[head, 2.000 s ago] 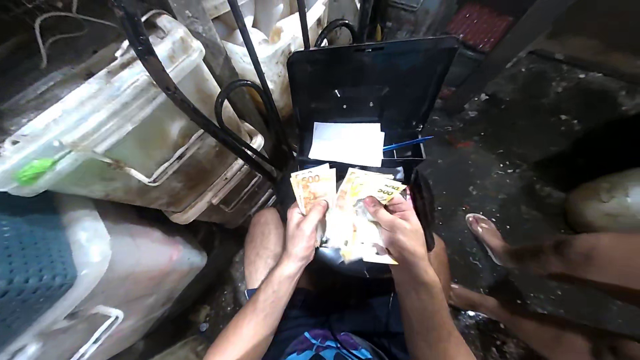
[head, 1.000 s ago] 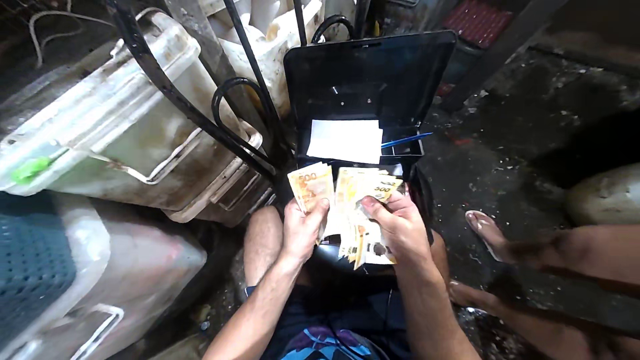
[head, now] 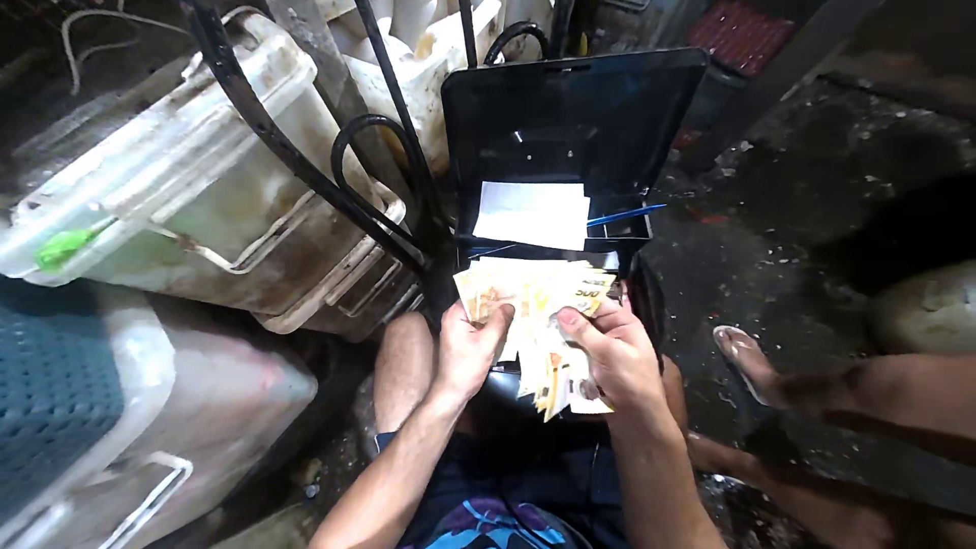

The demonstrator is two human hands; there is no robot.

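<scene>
My left hand (head: pixel 474 343) grips orange-yellow banknotes (head: pixel 482 293), its thumb on top. A thicker, fanned bundle of banknotes (head: pixel 537 332) is held in my right hand (head: pixel 610 343), with some notes hanging below the fingers. The two lots of notes overlap between my hands. Behind them a black metal cash box (head: pixel 572 107) stands with its lid raised. White paper sheets (head: pixel 531 215) and a blue pen (head: pixel 627 215) lie across the box's rear compartments. The notes and my hands hide much of the box's front part.
Stained white plastic bins (head: pixel 206 175) and a blue perforated basket (head: pixel 57 404) stand at left, beside a black bent metal bar (head: pixel 259 126). Another person's bare legs and sandalled foot (head: pixel 743 354) are at right on the wet dark floor (head: pixel 770 252). A red container (head: pixel 740 34) sits behind.
The notes in my left hand, apart from the right-hand bundle at the top in the earlier frames, now overlap it. My left hand has moved slightly toward my right.
</scene>
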